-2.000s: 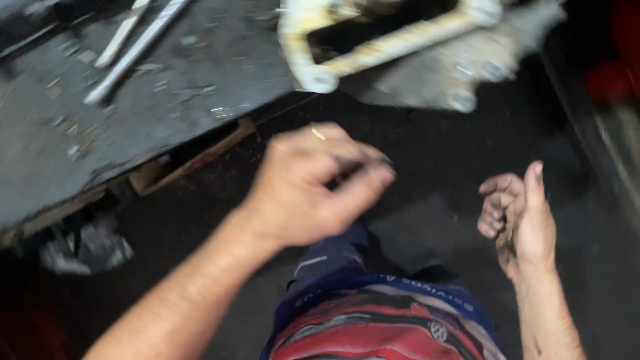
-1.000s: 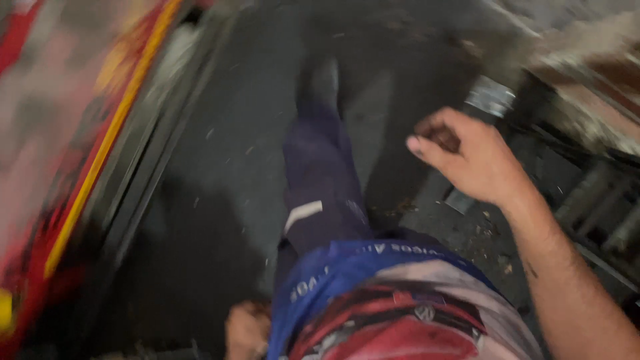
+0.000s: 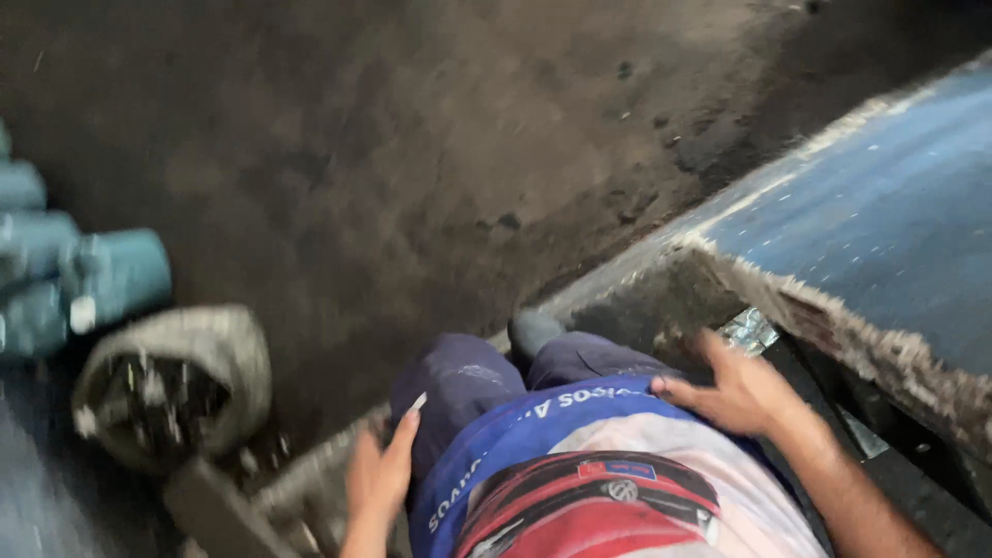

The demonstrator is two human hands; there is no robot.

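Observation:
My left hand [image 3: 380,465] is low in the view, beside the dark purple trousers [image 3: 457,372]; its thumb points up and its other fingers are blurred. Nothing shows in its grasp. To the right, my right hand [image 3: 736,384] is spread next to the printed blue, white and red shirt [image 3: 604,473], thumb and fingers apart, with nothing in it. Just beyond its fingers lies a small piece of shiny, crumpled material [image 3: 750,332]. A dark shoe [image 3: 535,329] shows between the knees and the wall's base.
A worn sack or round container [image 3: 248,372] with debris inside stands at left, near several teal cylindrical objects [image 3: 128,271]. A broken-edged wall [image 3: 845,310] with a blue painted face [image 3: 876,209] rises at right. The stained concrete floor [image 3: 349,155] stretches ahead.
The view has swung from a bench with metal parts, past a red and yellow edge, to the floor and blue wall. My left hand, partly hidden a second ago, now shows more fully.

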